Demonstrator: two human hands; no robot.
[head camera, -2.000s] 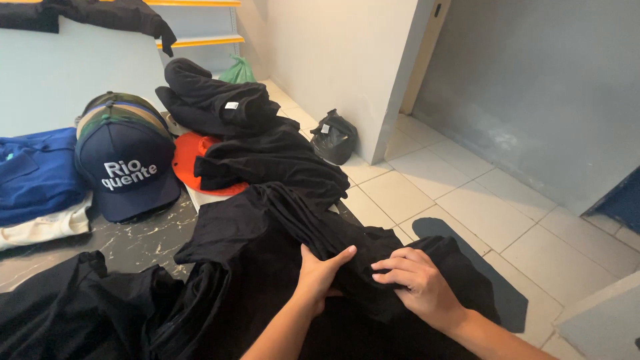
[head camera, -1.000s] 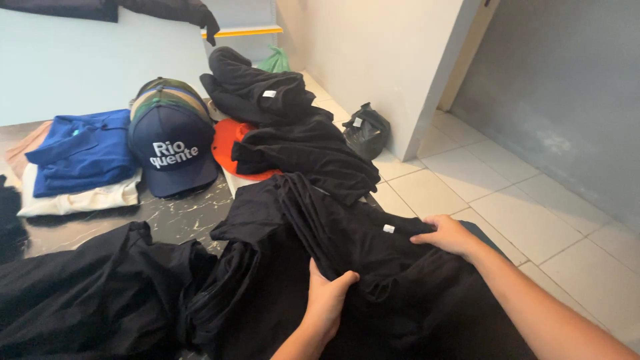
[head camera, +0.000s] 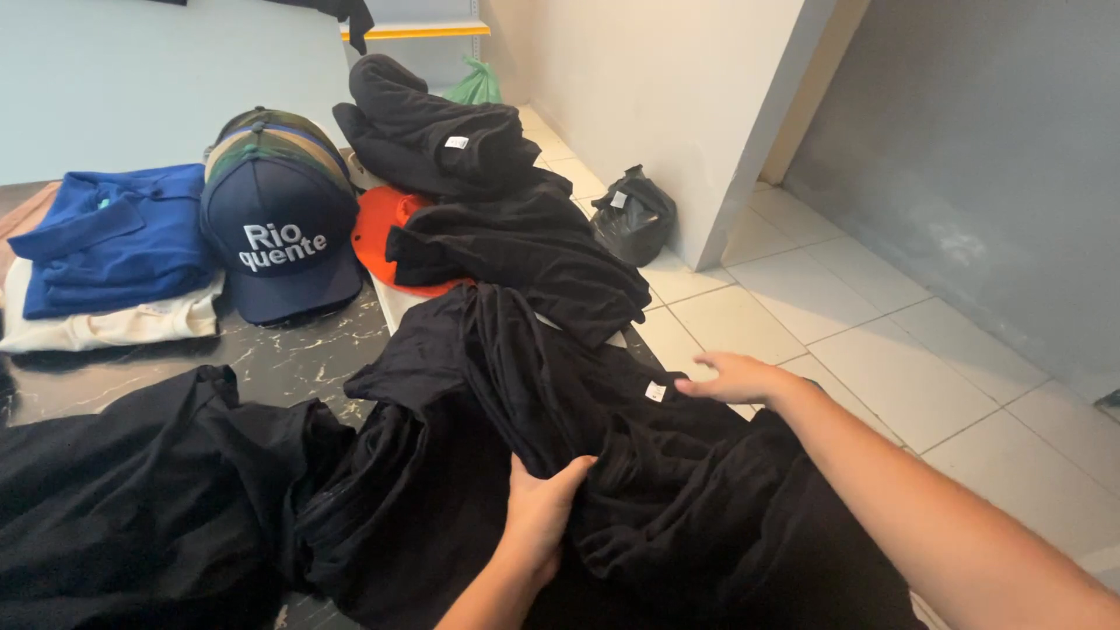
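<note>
Dark folds of a black garment (head camera: 534, 394) are gripped by my left hand (head camera: 547, 503), its thumb on top and its fingers hidden underneath. My right hand (head camera: 731, 378) is spread at the right side of the same black cloth, beside a small white tag (head camera: 655, 391); it grips nothing that I can see. More black cloth (head camera: 149, 499) lies to the left. Beyond my hands are a black garment (head camera: 525, 245) and a rolled black garment (head camera: 437, 131) with a white tag.
A dark marble-patterned table (head camera: 289, 359) bears a row of caps (head camera: 280, 236), an orange cap (head camera: 381, 236) and a folded blue polo shirt (head camera: 122, 236) on cream cloth (head camera: 175, 319). On the tiled floor sits a black plastic bag (head camera: 639, 219) by the wall corner (head camera: 709, 210).
My right hand has moved off the middle of the cloth to its far right edge, and its fingers have spread. A white tag hidden two seconds ago now shows. The view has shifted left.
</note>
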